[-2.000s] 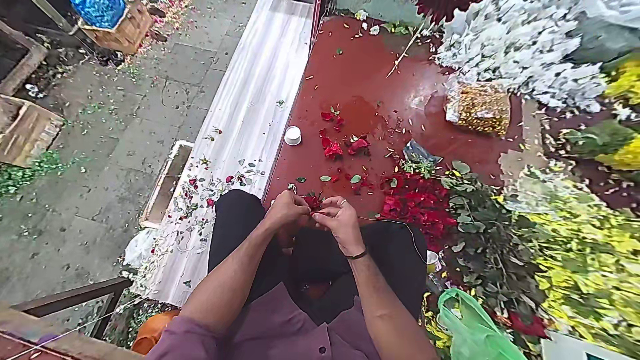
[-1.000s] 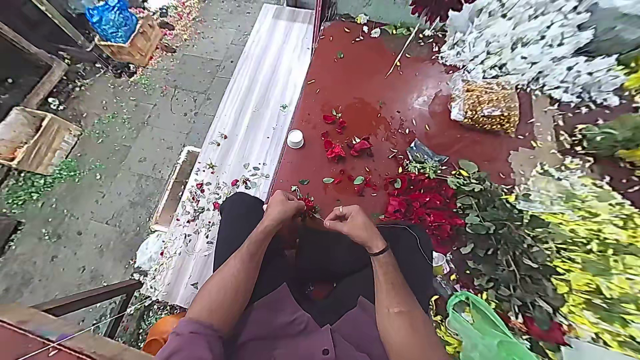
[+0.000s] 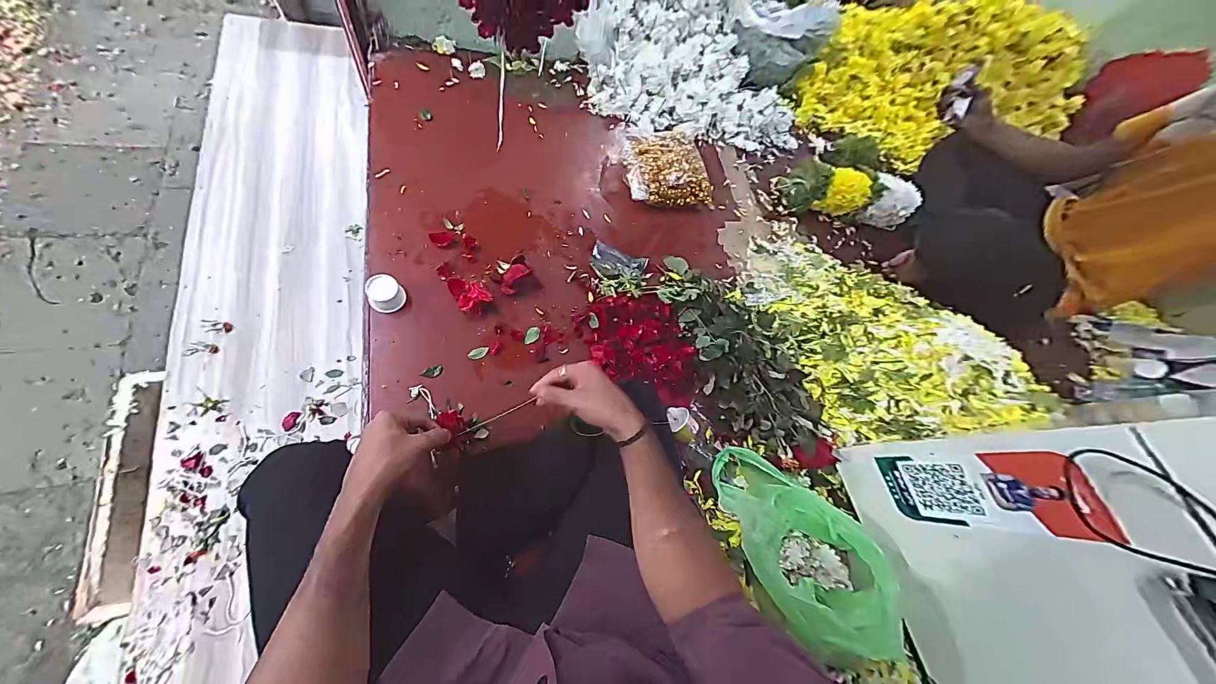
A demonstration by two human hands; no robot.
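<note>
My left hand [image 3: 404, 448] pinches a small red flower [image 3: 450, 421] with green leaves at its base, above my lap. A thin thread [image 3: 508, 413] runs taut from the flower to my right hand [image 3: 581, 391], whose thumb and forefinger are closed on it. Loose red roses [image 3: 472, 294] lie on the red floor beyond my hands, with a heap of red petals or blooms [image 3: 641, 344] beside green-leaved stems [image 3: 746, 366] to the right. A white thread spool or small cup [image 3: 385, 294] stands at the floor's left edge.
A green plastic bag [image 3: 817, 560] lies right of my lap, beside a white surface [image 3: 997, 589]. Ahead are a bag of golden beads [image 3: 668, 169] and white flowers [image 3: 679, 76]. A person [image 3: 1064, 190] sits at right near yellow flowers [image 3: 936, 66]. A pale marble ledge [image 3: 271, 190] runs left.
My right hand has moved away from the flower, and the thread now stretches between my hands. The view has swung right, bringing the other person into sight.
</note>
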